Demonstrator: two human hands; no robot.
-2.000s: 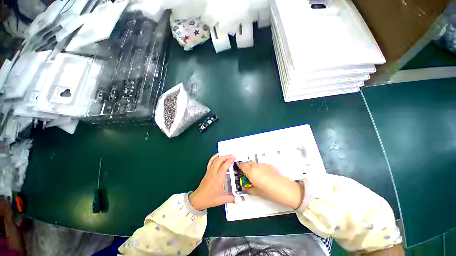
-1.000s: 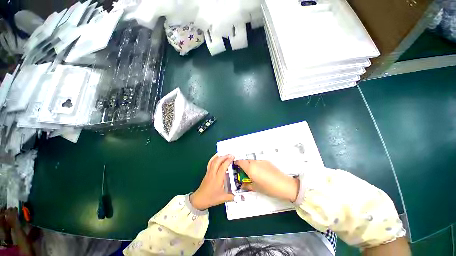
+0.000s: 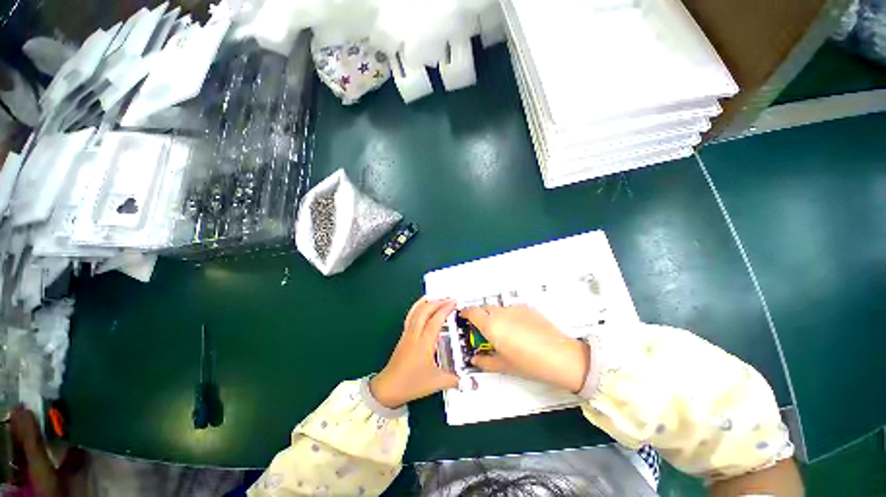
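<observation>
A white plastic housing panel (image 3: 554, 281) lies flat on the dark green tabletop in front of me. A dark module (image 3: 462, 340) sits at its left part, between my hands. My right hand (image 3: 529, 347) is closed around the green and yellow handle of a screwdriver (image 3: 480, 341) over the module; its shaft and tip are hidden. My left hand (image 3: 418, 359) rests on the panel's left edge beside the module, thumb and fingers apart; whether its fingertips hold anything small is not visible.
An open screw bag (image 3: 335, 225) and a small circuit board (image 3: 399, 241) lie beyond the panel. Stacked panels (image 3: 622, 87) stand at far right. A second screwdriver (image 3: 204, 388) lies at left. A component tray (image 3: 248, 146), loose panels (image 3: 126, 194), foam pieces (image 3: 413, 78) and a patterned bundle (image 3: 352, 70) lie beyond.
The view has shifted slightly. Both hands stay at the same place on the panel, with the right hand still around the screwdriver handle.
</observation>
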